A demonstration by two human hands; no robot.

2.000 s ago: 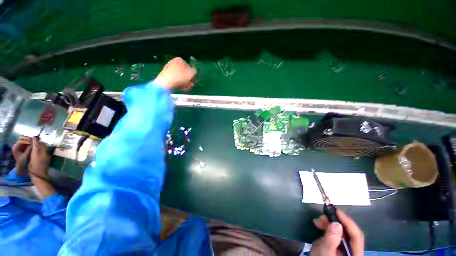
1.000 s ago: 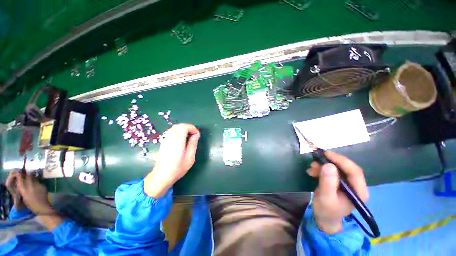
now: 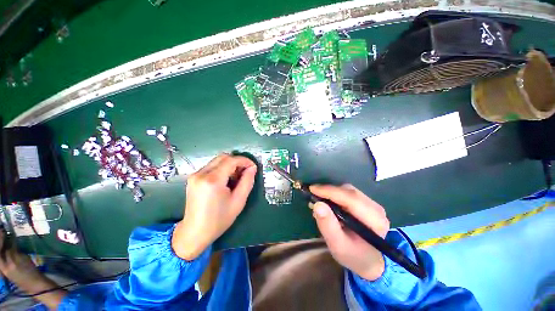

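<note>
A small green and silver-white circuit board lies on the dark green mat in front of me, a small part jutting from its right side. My right hand holds the black soldering iron, its thin tip over the board's upper part. My left hand is just left of the board, thumb and forefinger nearly together at the board's upper left edge. I cannot tell whether a thin lead is between those fingertips. A loose heap of white-ended connectors on dark red wires lies to the left.
A board stack lies at back centre. A black fan and tan-brown cylinder stand back right. A white sheet with bent wire lies right. A black box stands left, near another person's hand.
My left hand has come back from the belt, past the connector heap, to the board. The iron has moved left from the white sheet to the board. The board first shows one second ago.
</note>
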